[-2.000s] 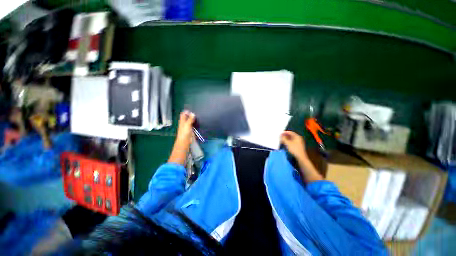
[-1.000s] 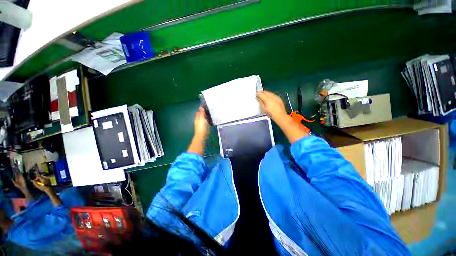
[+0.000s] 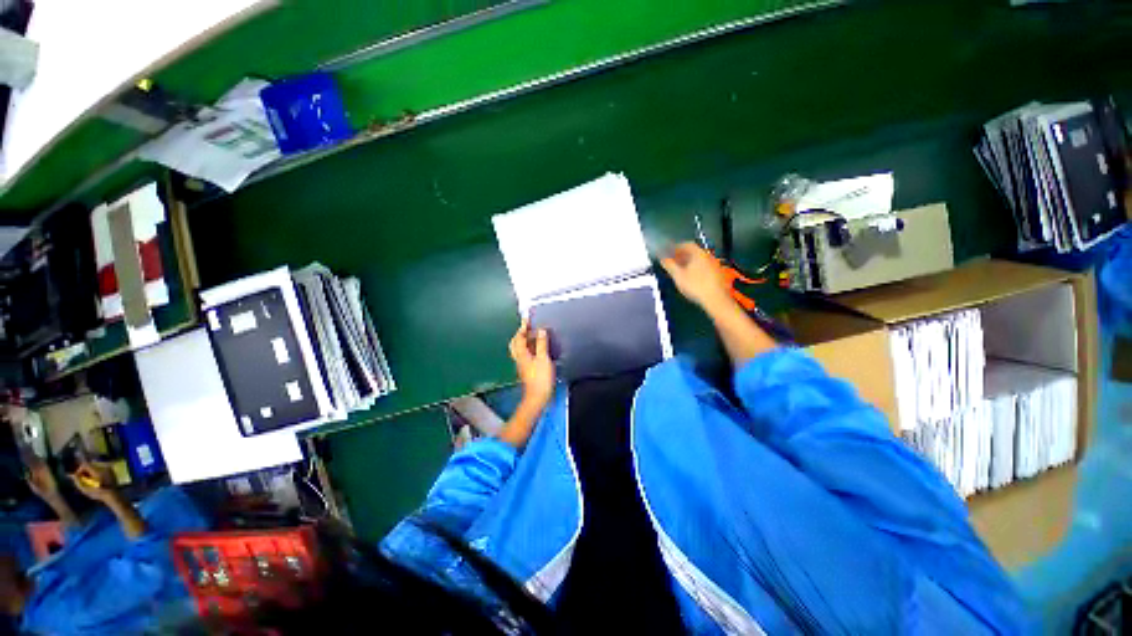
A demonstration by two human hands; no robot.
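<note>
A dark grey panel [image 3: 598, 331] with white edges showing around it lies flat before my body. A pile of white separator sheets [image 3: 574, 236] lies directly behind it, slightly turned. My left hand [image 3: 535, 360] grips the panel's left edge, with fingertips over its face. My right hand [image 3: 698, 272] is just right of the white pile, off the panel, with fingers bent; whether it holds something thin cannot be told. An orange tool [image 3: 741, 298] lies beside and partly behind my right hand.
An open carton [image 3: 869, 374] of white-edged pieces stands at right, a beige fixture [image 3: 891, 251] behind it. A leaning panel bundle [image 3: 265, 360] is at left on a white board [image 3: 186, 416]. A red tray [image 3: 248, 574] and another person's hands [image 3: 93, 478] are lower left.
The white pile that both hands held has been let go and lies flat behind the panel. My left hand has moved down to the panel's edge; my right hand has moved slightly right.
</note>
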